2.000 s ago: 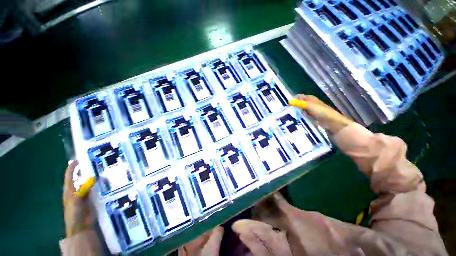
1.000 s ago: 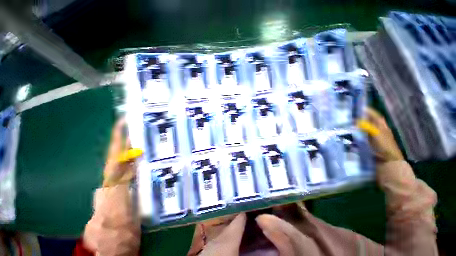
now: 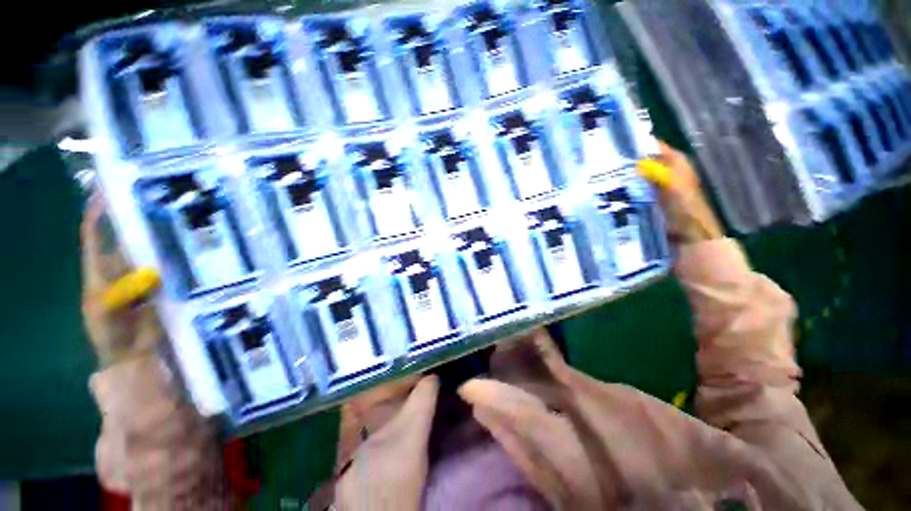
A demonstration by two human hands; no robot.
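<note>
A large packing tray [image 3: 385, 240] fills the middle of the head view, held in both hands and tilted towards me. It carries three rows of blister-packed units [image 3: 427, 296], each with a black and white face and a pale-blue rim. My left hand [image 3: 115, 289], with a yellow finger cot on the thumb, grips the tray's left edge. My right hand [image 3: 679, 195], also with a yellow cot, grips its right edge. The other fingers are hidden behind or under the tray. The picture is somewhat blurred.
A stack of filled trays [image 3: 744, 150] with layered grey, shiny edges stands at the upper right, beyond my right hand. Green surface [image 3: 40, 389] shows at the left and right. The wearer's pink sleeves and clothing show along the bottom.
Since one second ago the tray and both hands have moved left and up in the picture, and the tray looks larger. Both hands still hold it. The stack sits farther left in view.
</note>
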